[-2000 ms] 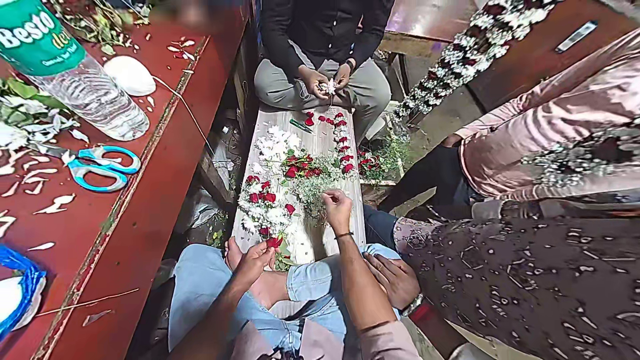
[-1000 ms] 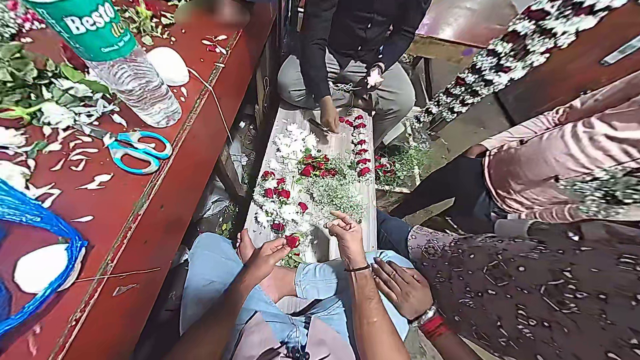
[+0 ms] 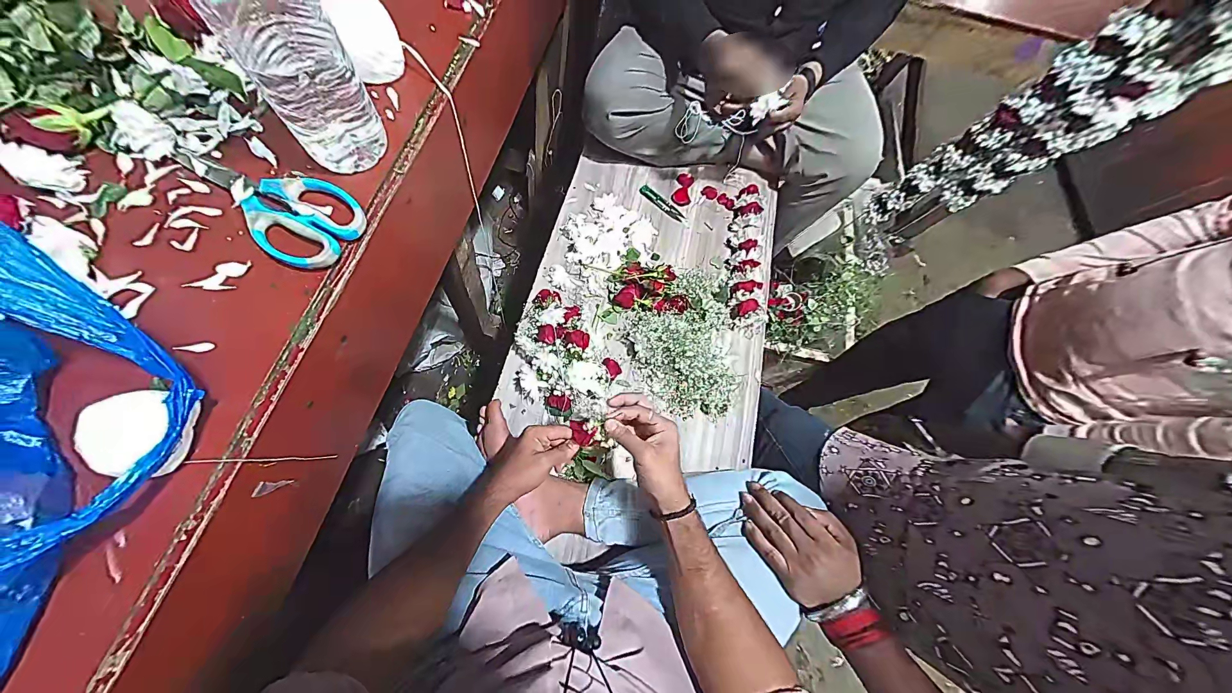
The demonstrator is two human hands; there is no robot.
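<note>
My left hand (image 3: 527, 459) pinches a red rose (image 3: 582, 432) at the near end of a garland of red and white flowers (image 3: 551, 361). Close on its right, my right hand (image 3: 643, 445) has thumb and fingertips drawn together near the flowers; whether something thin is between them cannot be told. Beyond my hands lie white flowers (image 3: 606, 231), red roses (image 3: 647, 287) and a bunch of small white filler flowers (image 3: 681, 348) on a light wooden board (image 3: 741, 399). A second flower string (image 3: 746, 255) runs along the board's right side.
Blue-handled scissors (image 3: 303, 221), a plastic bottle (image 3: 313, 91), petals and a blue plastic bag (image 3: 34, 423) are on the red table (image 3: 289, 414) at left. A person (image 3: 751, 87) sits opposite, holding a white flower. Another person's hand (image 3: 804, 544) rests by my knee. A green-handled tool (image 3: 662, 203) lies on the board.
My right hand has come down and left, close to my left hand. The person opposite has drawn back the hand that reached to the board. The view has shifted.
</note>
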